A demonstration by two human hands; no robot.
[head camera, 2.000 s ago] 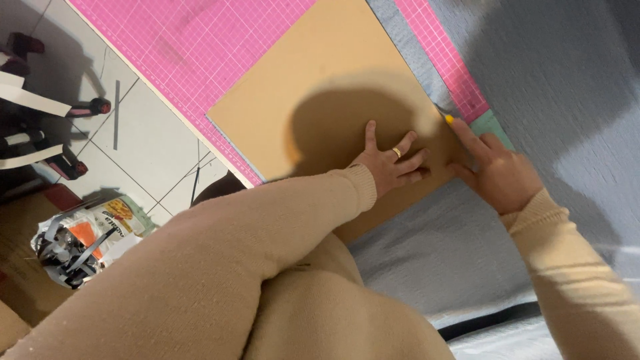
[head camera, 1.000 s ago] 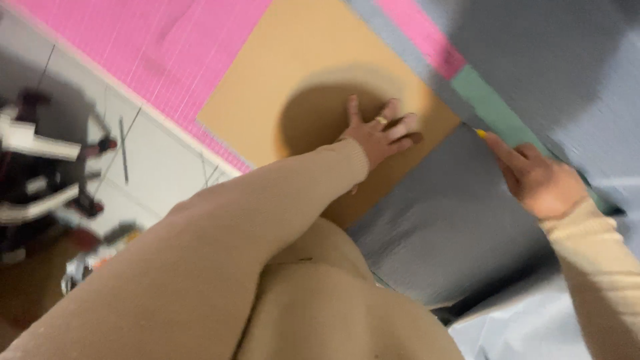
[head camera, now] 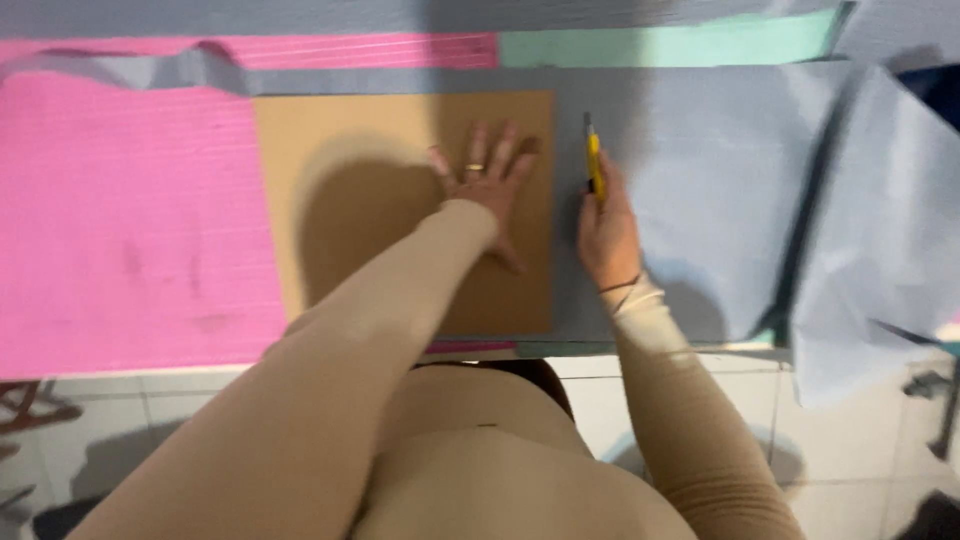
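Observation:
My left hand (head camera: 491,180), with a ring on one finger, lies flat with spread fingers on a brown cardboard sheet (head camera: 360,120) near its right side. The sheet rests on blue-grey fabric (head camera: 697,150), which extends to the right and shows as a narrow strip along the far edge. In my right hand (head camera: 611,232) is a yellow utility knife (head camera: 595,161), its blade pointing away from me, just right of the cardboard's right edge. Whether the blade touches the fabric cannot be told.
A pink cutting mat (head camera: 127,225) lies to the left, and a green mat (head camera: 667,45) shows at the back. Loose grey fabric (head camera: 862,247) hangs over the near table edge at the right. White floor tiles (head camera: 825,442) show below, with dark stands at both sides.
My right hand with the knife has moved from the cardboard's far edge to beside its right edge. My left hand stays on the cardboard. The view has turned strongly.

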